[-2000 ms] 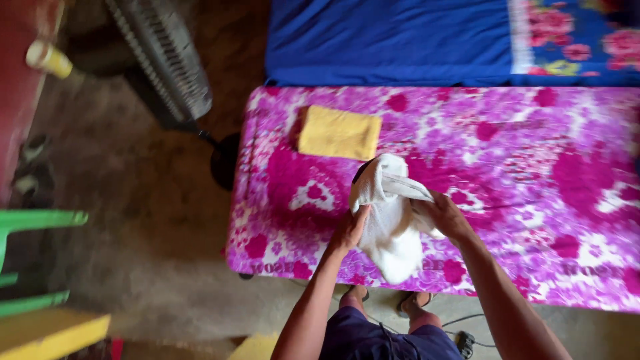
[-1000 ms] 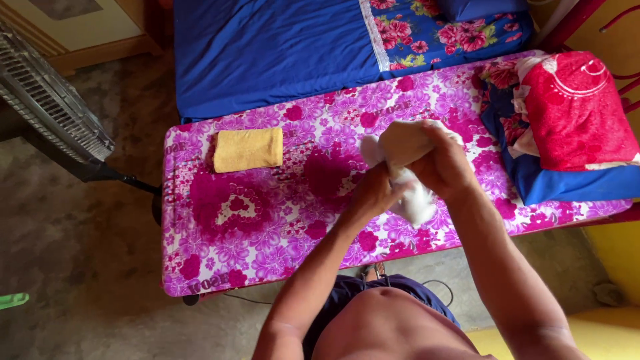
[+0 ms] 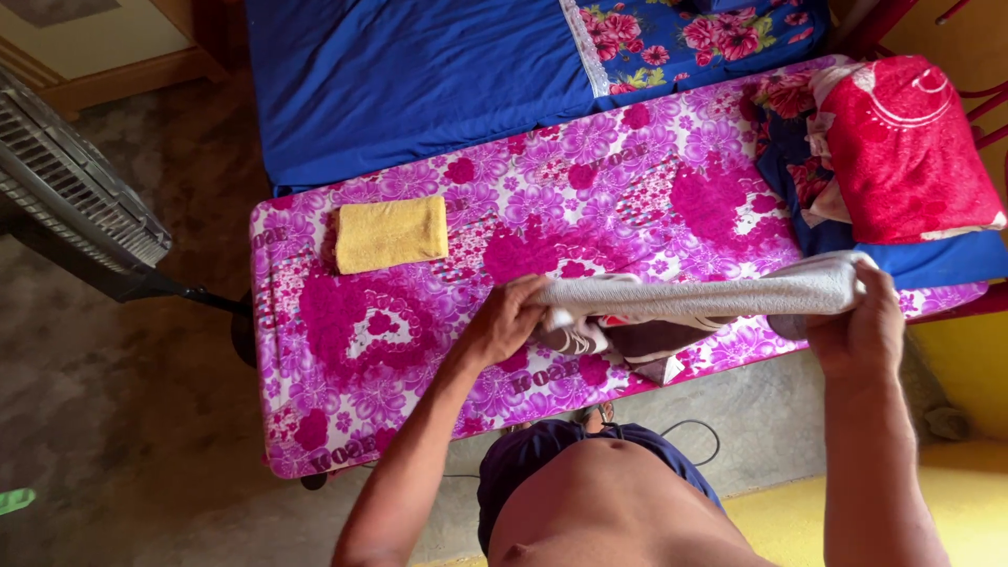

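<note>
A white cloth [image 3: 693, 296], with dark brown and red printed parts hanging below it, is stretched sideways above the bed. Its left end is gripped by my left hand [image 3: 508, 319], and its right end by my right hand [image 3: 862, 315]. Whether it is a towel or a garment I cannot tell. Left of my left hand, a folded yellow towel [image 3: 391, 235] lies flat on the pink and purple floral sheet [image 3: 488, 394].
A blue-covered mattress [image 3: 409, 87] adjoins the floral one at the back. At the right end sits a folded red blanket [image 3: 906, 150] on blue fabric. A black fan [image 3: 71, 173] stands at the left. A cable [image 3: 709, 429] lies on the floor.
The white cloth was bunched between my hands; now it is pulled out wide, with my hands far apart. Dark printed parts show beneath it. The view has shifted to the right since the oldest frame.
</note>
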